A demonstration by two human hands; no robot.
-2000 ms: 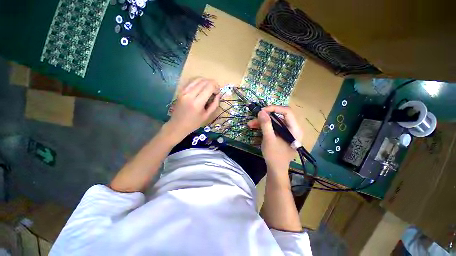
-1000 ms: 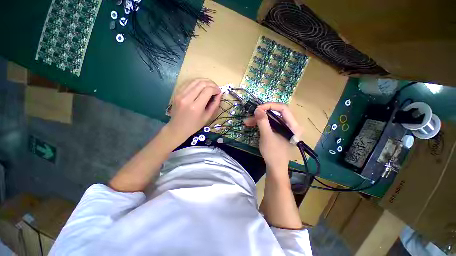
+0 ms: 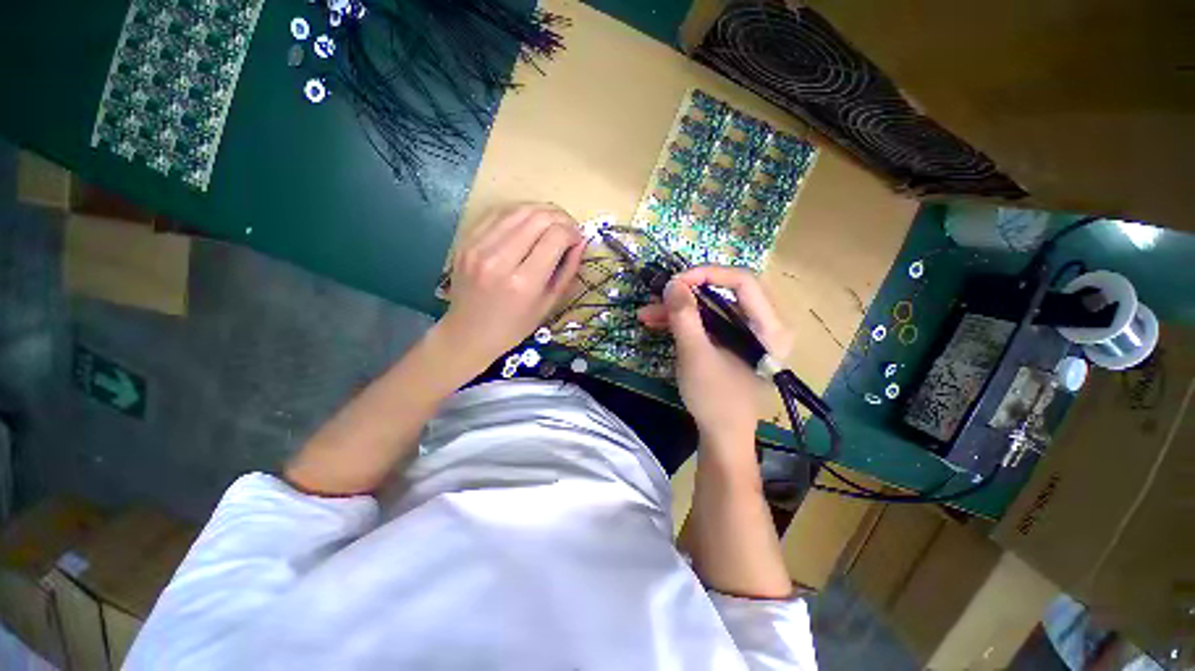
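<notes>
My right hand (image 3: 721, 344) is shut on the black soldering iron (image 3: 729, 329), its tip pointing up-left to the panel's left edge by my left fingers. My left hand (image 3: 514, 273) has its fingertips pinched together at that edge; what they pinch is too small to tell. The green circuit board panel (image 3: 727, 177) lies on the cardboard sheet (image 3: 544, 131), its lower part crossed by dark lead wires (image 3: 571, 311). Several wired discs (image 3: 530, 357) hang at the panel's near edge, close to my body.
A second panel (image 3: 177, 89) lies far left, beside a pile of dark lead wires (image 3: 426, 79) and discs (image 3: 315, 91). At right stand the soldering station (image 3: 976, 380), a solder spool (image 3: 1114, 321) and loose rings (image 3: 904, 311). An open carton (image 3: 852, 98) stands beyond the panel.
The view has shifted slightly. The iron's tip has moved left to the panel's edge beside my left fingertips since the earliest frame. Both hands keep nearly the same place.
</notes>
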